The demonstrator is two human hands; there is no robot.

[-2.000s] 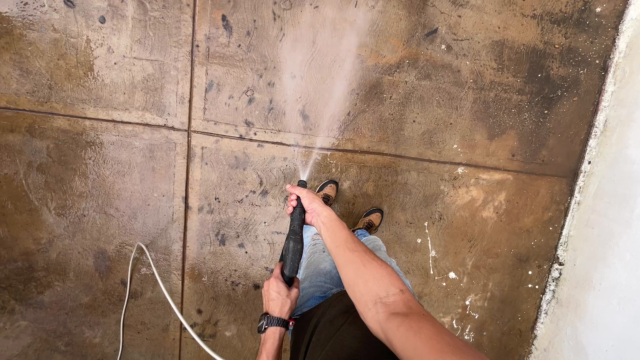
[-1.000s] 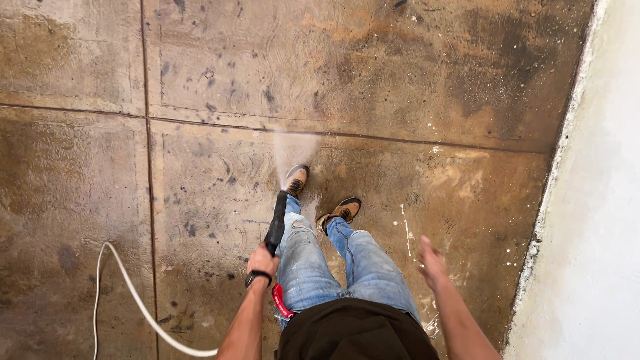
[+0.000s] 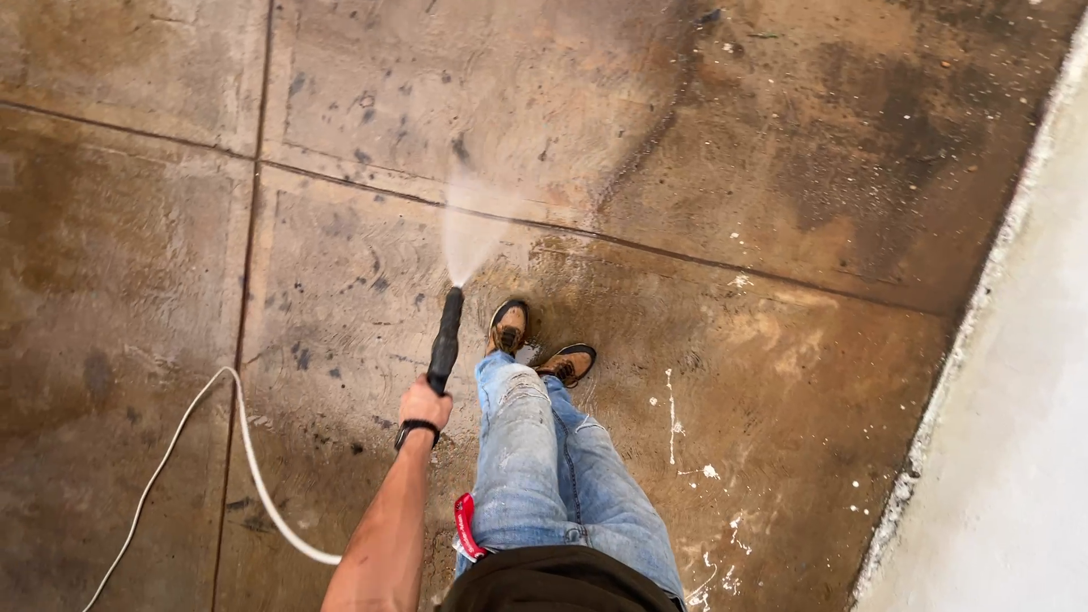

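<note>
My left hand (image 3: 427, 403), with a dark watch on the wrist, grips the rear end of a black pressure washer spray gun (image 3: 445, 340). From the tip of the gun a fan of water (image 3: 476, 221) hits the wet concrete floor (image 3: 357, 272) across a joint line, ahead of my feet. The gun points away from me, just left of my brown work boots (image 3: 508, 326). My fingers hide its trigger and handle. My right hand is out of view.
A white hose (image 3: 255, 463) loops over the floor at lower left and passes behind my left forearm. Along the right side runs a pale wall (image 3: 1003, 442) with a rough base edge. A red strap (image 3: 465, 525) hangs at my waist.
Two seconds ago my right hand held the front of the gun; one second ago it was off the gun at the right, and now it is out of view. The spray has moved away from my boot.
</note>
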